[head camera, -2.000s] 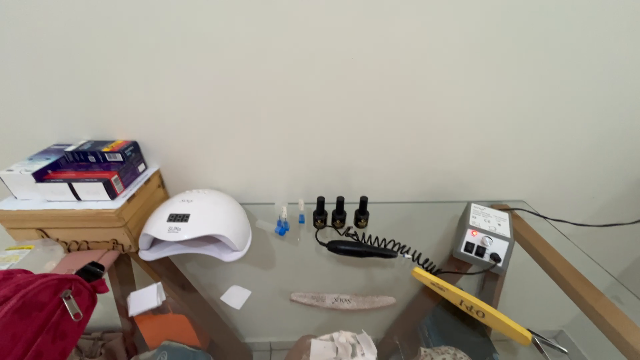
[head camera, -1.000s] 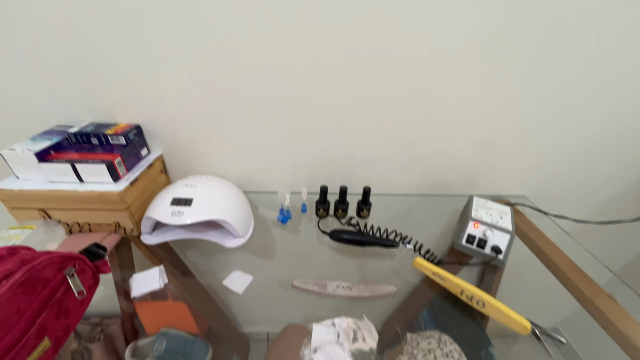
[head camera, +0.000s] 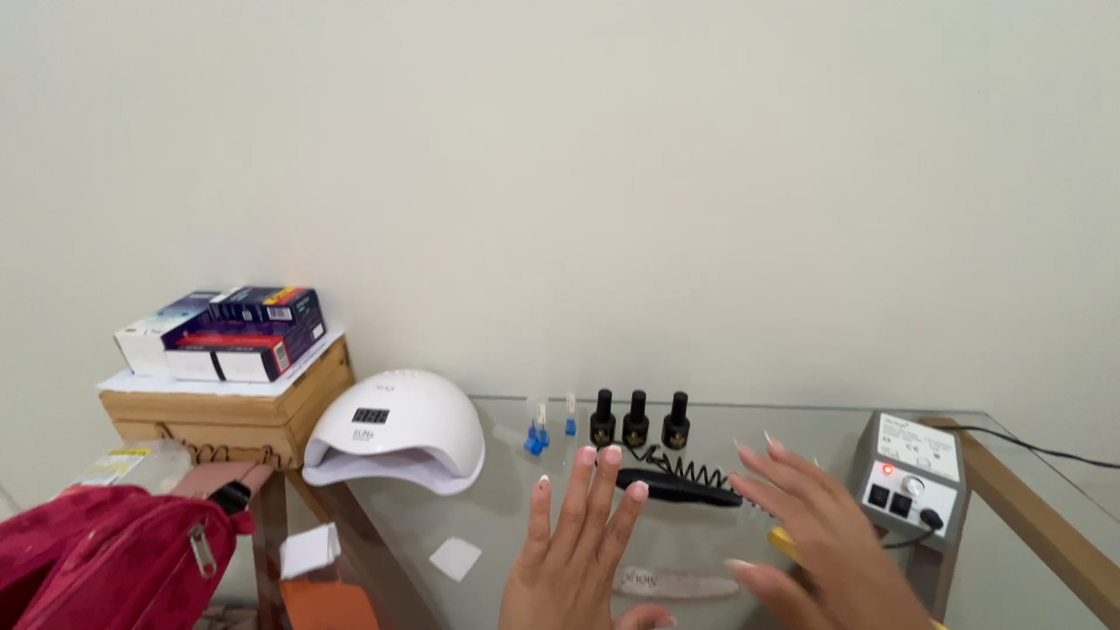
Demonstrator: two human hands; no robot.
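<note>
My left hand point(head camera: 573, 547) is held over the glass table, back up and fingers spread, with nothing in it. Its fingertips are nearest the black nail drill handpiece point(head camera: 678, 488) and the nail file point(head camera: 674, 583). To its right, my right hand point(head camera: 818, 534) is empty too, fingers apart, and covers most of the yellow nail file point(head camera: 784, 544). Black nail polish bottles point(head camera: 636, 420) stand behind the handpiece. Small blue-ended drill bits point(head camera: 538, 430) lie left of them. Whether either hand touches anything cannot be told.
A white nail lamp point(head camera: 394, 433) stands at left, beside a wooden box point(head camera: 210, 416) bearing cartons point(head camera: 249, 332). The drill's control unit point(head camera: 914, 477), red light lit, is at right. A red zippered bag point(head camera: 114, 560) fills the lower left. A white square pad point(head camera: 455, 558) lies on the glass.
Both of my hands have come into view over the table; neither shows in the earlier frames. They now partly hide the yellow file. The things on the table appear unmoved.
</note>
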